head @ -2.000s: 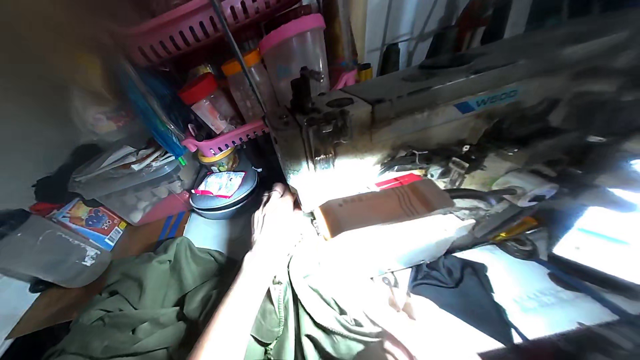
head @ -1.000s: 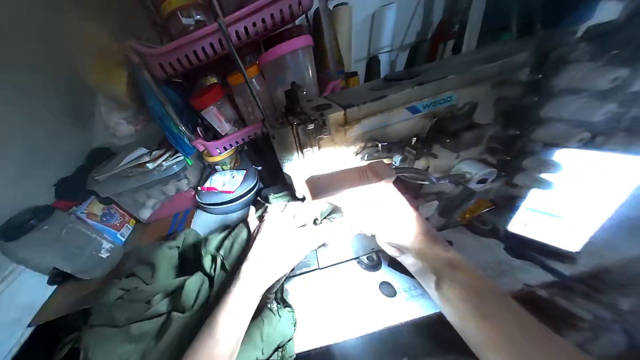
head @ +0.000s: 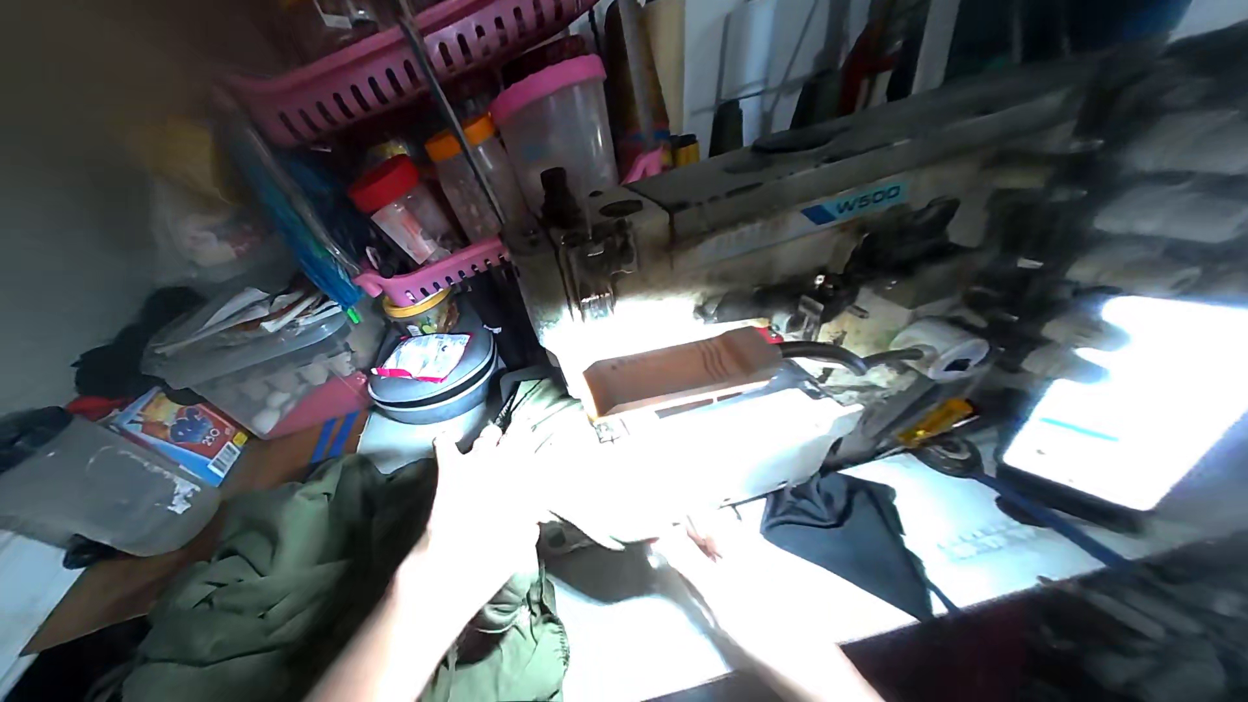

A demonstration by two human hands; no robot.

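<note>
An industrial sewing machine [head: 780, 195] stands across the worktable, its needle area lost in bright glare. Dark olive-green fabric [head: 283, 575] is bunched at the left and runs under my left hand toward the machine's head. My left hand [head: 487, 487] lies on that fabric, fingers pointing at the machine; glare hides whether it grips. Low in front of the machine, my right hand [head: 692, 556] is at the near edge of the cloth, overexposed, its fingers hard to make out. A brown cover piece [head: 682, 370] sits on the machine just above the lit area.
Left of the machine are a round grey case [head: 434, 380], a clear plastic box [head: 283, 380] and a grey container [head: 107, 483]. Pink baskets [head: 390, 68] with jars rise behind. On the right lie black cloth [head: 843, 536] and a lit screen [head: 1121, 419].
My right hand has moved from beside the brown cover piece down toward the table's near side. The dark cloth on the right, covered one second ago, shows again. The view has shifted.
</note>
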